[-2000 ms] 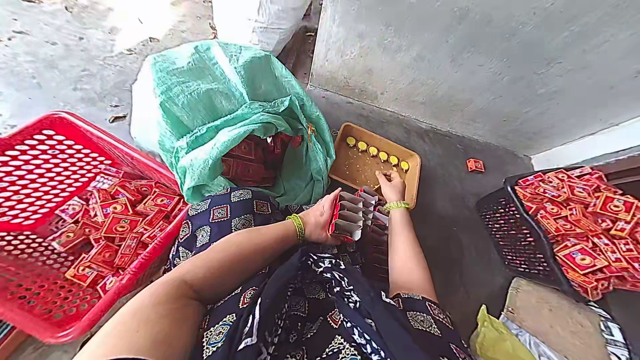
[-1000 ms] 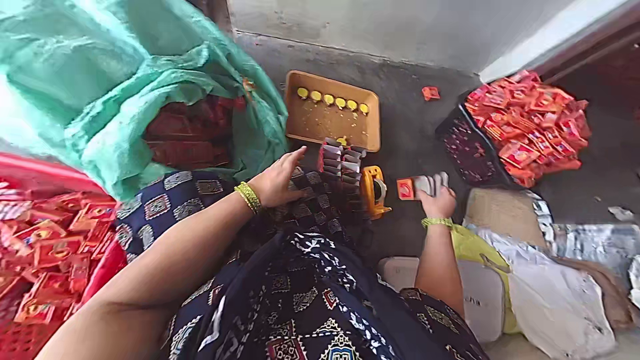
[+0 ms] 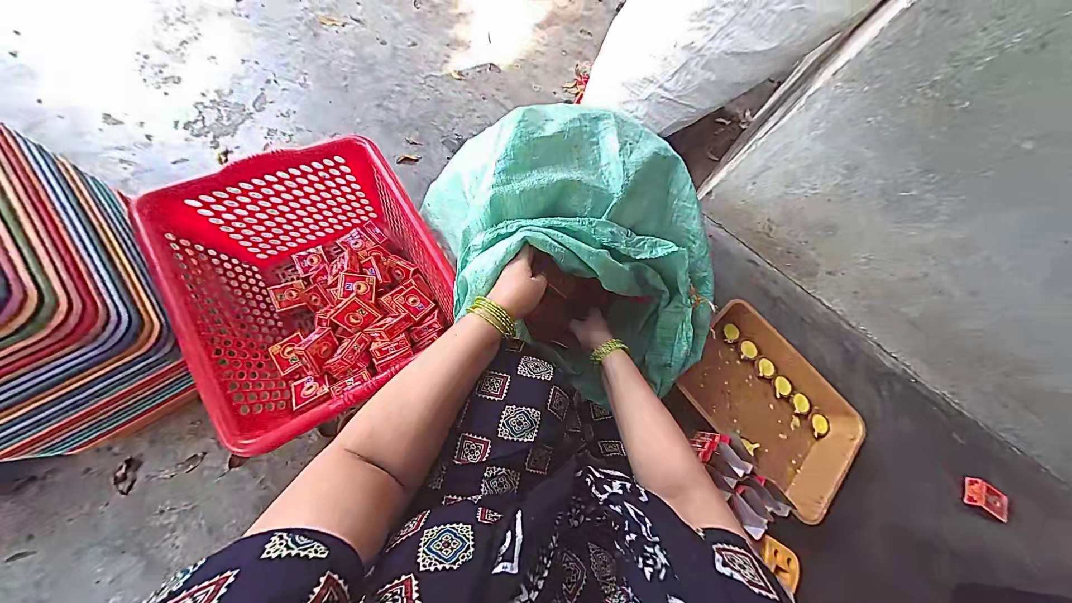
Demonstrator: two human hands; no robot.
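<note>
A green woven plastic sack stands in front of me, its mouth turned toward my lap. My left hand is at the left edge of that mouth, its fingertips hidden inside. Just within the opening is my right hand, and its fingers are in shadow against dark red contents. What either hand holds cannot be seen. Near my right forearm stand several small open boxes, red outside and grey inside. Beyond them a tan plastic tray bears a row of yellow round pieces.
At the left, a red perforated plastic basket holds many small red printed boxes, beside a stack of multicoloured rimmed items. A white sack leans behind the green one. One red box lies on the floor near the grey wall.
Both hands have moved to the green sack's mouth. A second ago my right hand was off to the right with a small red box, which is no longer visible there. The view has swung left.
</note>
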